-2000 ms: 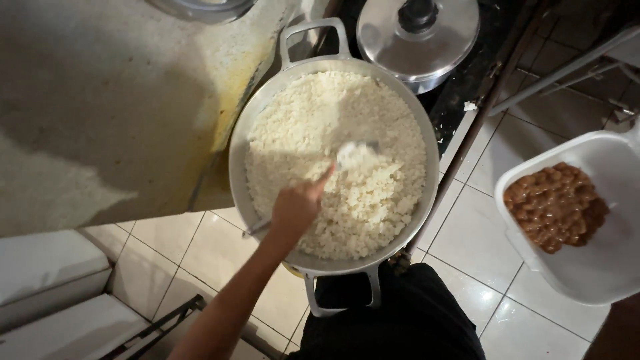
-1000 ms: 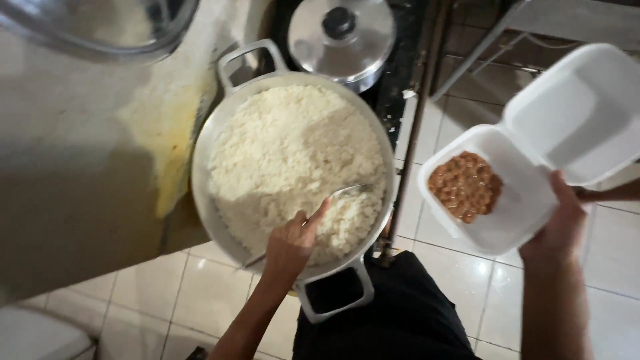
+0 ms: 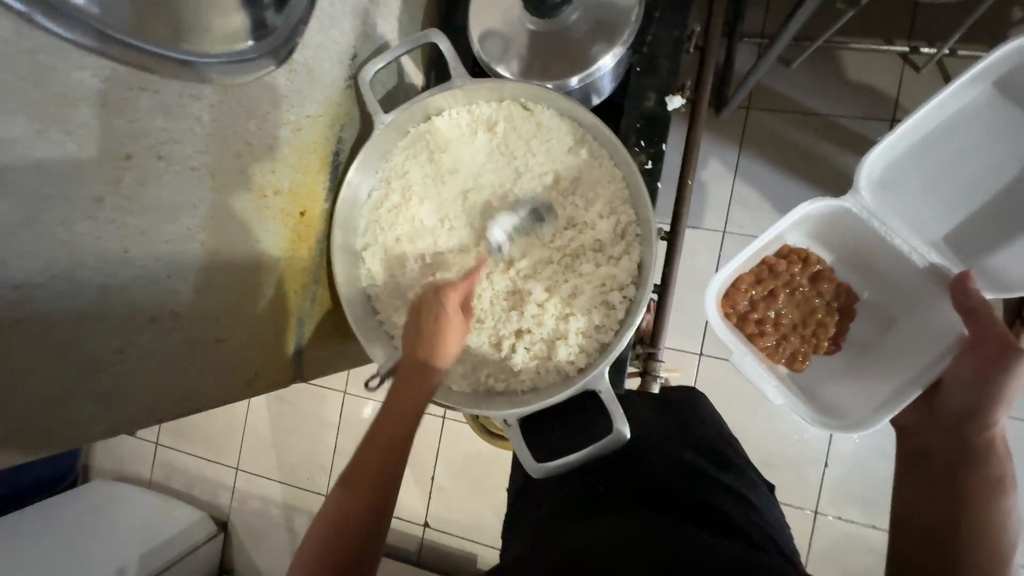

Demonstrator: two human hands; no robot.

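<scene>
A large metal pot (image 3: 350, 300) with loop handles is filled with white cooked rice (image 3: 512, 184). Over the rice, my left hand (image 3: 440, 324) is closed on a metal serving spoon (image 3: 520, 224), whose blurred head carries some rice near the middle of the pot. The spoon's looped handle end sticks out past the pot's lower left rim. To the right, my right hand (image 3: 972, 364) grips an opened white foam takeout container (image 3: 904, 320), its thumb at the hinge side. Brown beans in sauce (image 3: 788, 308) lie in one side of the container's base.
A lidded metal pot (image 3: 560, 40) stands just behind the rice pot on the stove (image 3: 648, 120). A stained counter (image 3: 160, 224) lies to the left, with a round metal vessel (image 3: 232, 68) at its far end. A metal rail (image 3: 688, 184) runs along the stove's edge. Tiled floor shows below.
The spoon has moved from the right part of the rice to the pot's middle. My right hand, not visible in the oldest frame, shows on the container in the later ones.
</scene>
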